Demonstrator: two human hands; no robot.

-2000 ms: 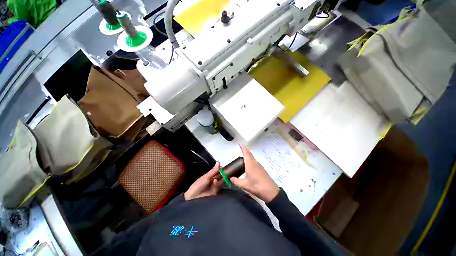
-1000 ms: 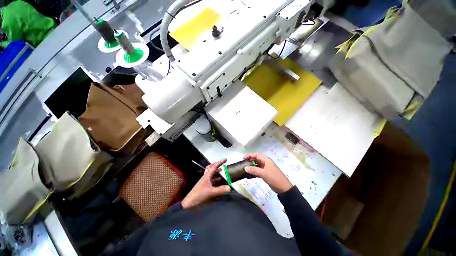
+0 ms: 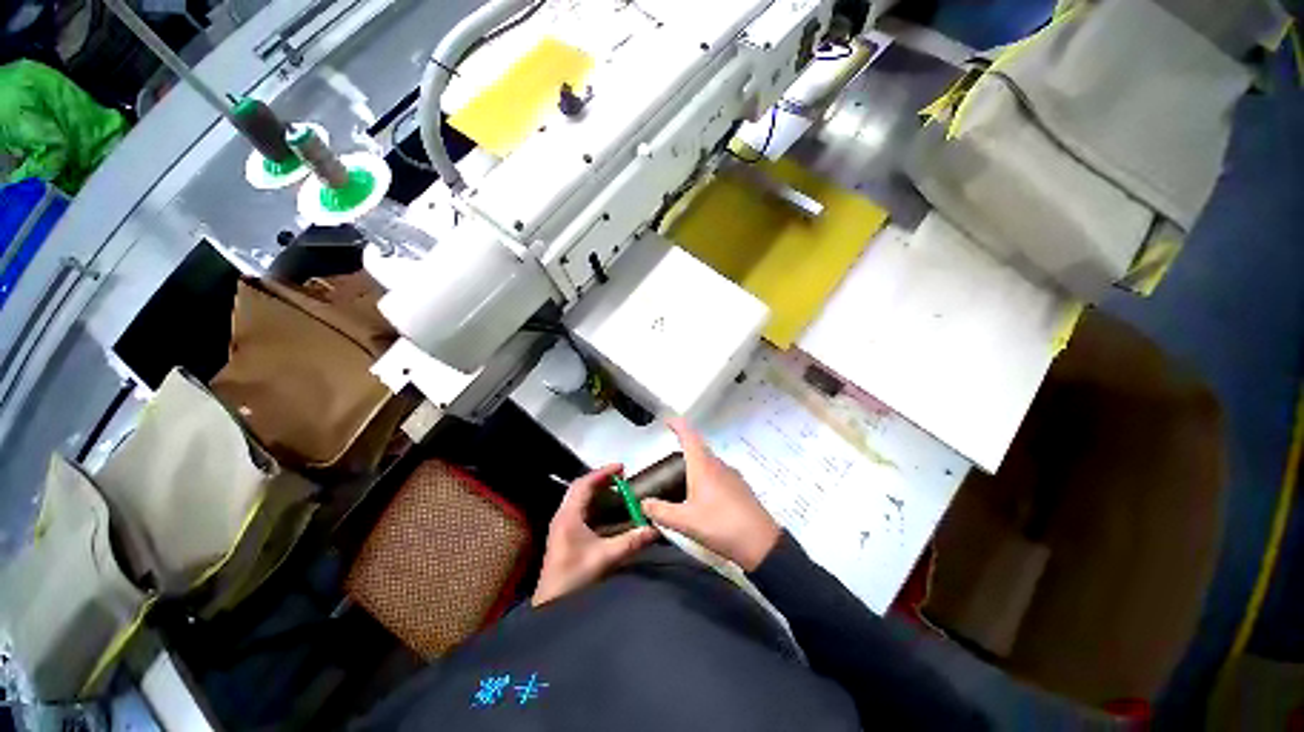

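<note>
A dark grey-brown thread cone [image 3: 657, 483] with a bright green flange lies sideways between my hands, close to my body above the front edge of the white table. My left hand [image 3: 581, 541] holds it at the green flange end. My right hand [image 3: 719, 511] holds its dark thread side, with the fingers extended along it. My palms hide part of the cone. No loose thread end can be made out.
A white sewing machine [image 3: 572, 200] stands ahead, with two green-based cones [image 3: 341, 186] at its upper left. Yellow sheet [image 3: 779, 243] lies under it. Beige panels [image 3: 1058, 143] are right, brown panels [image 3: 308, 372] left. A woven-topped stool [image 3: 439, 555] is lower left.
The view has shifted slightly. My right hand has moved from the cone's far end to along its side, closer to my left hand. The cone stays held between both hands.
</note>
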